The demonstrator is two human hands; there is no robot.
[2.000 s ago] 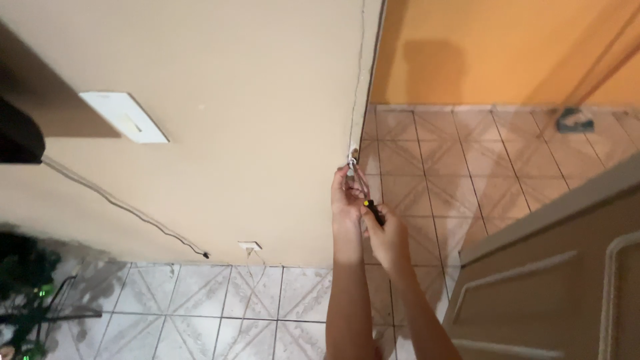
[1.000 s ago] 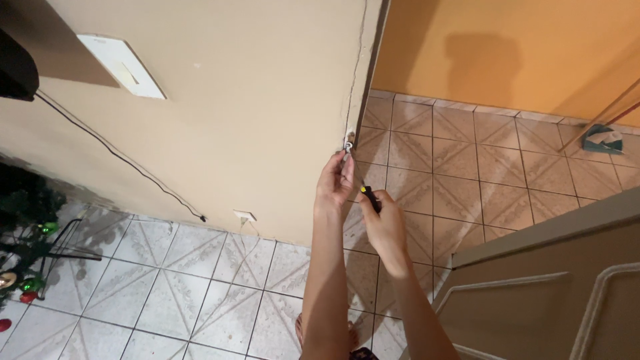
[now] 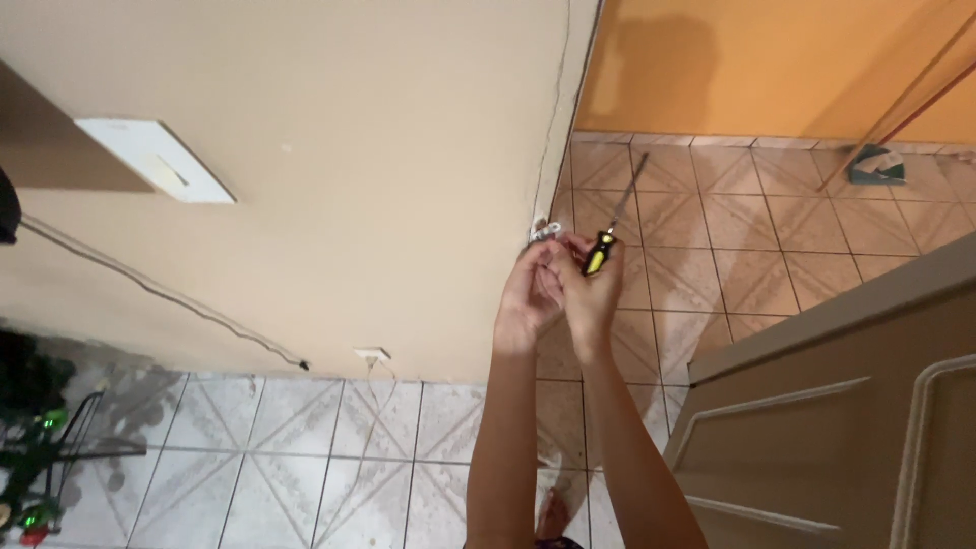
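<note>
My right hand (image 3: 593, 293) holds a screwdriver (image 3: 600, 253) by its black and yellow handle, the long shaft pointing up and away from the wall. Its thumb and fingertips meet those of my left hand (image 3: 528, 293) close to the wall's edge. Just above the left fingertips, a small white and metal fitting (image 3: 546, 229) sits at a hole in the door-side edge of the beige wall. What the left fingers touch or grip is too small and partly hidden. A thin wire (image 3: 550, 126) runs up the wall from the fitting.
A panelled door (image 3: 793, 435) stands at the right. On the wall are a white switch plate (image 3: 164, 162), a low outlet (image 3: 372, 354) with a cord, and a dangling cable (image 3: 175, 299). A decorated artificial tree (image 3: 30, 435) is at left, a dustpan (image 3: 877, 166) by the orange wall.
The screwdriver has turned in my right hand, so its shaft now points away from the fitting. My right hand has come up against my left fingertips.
</note>
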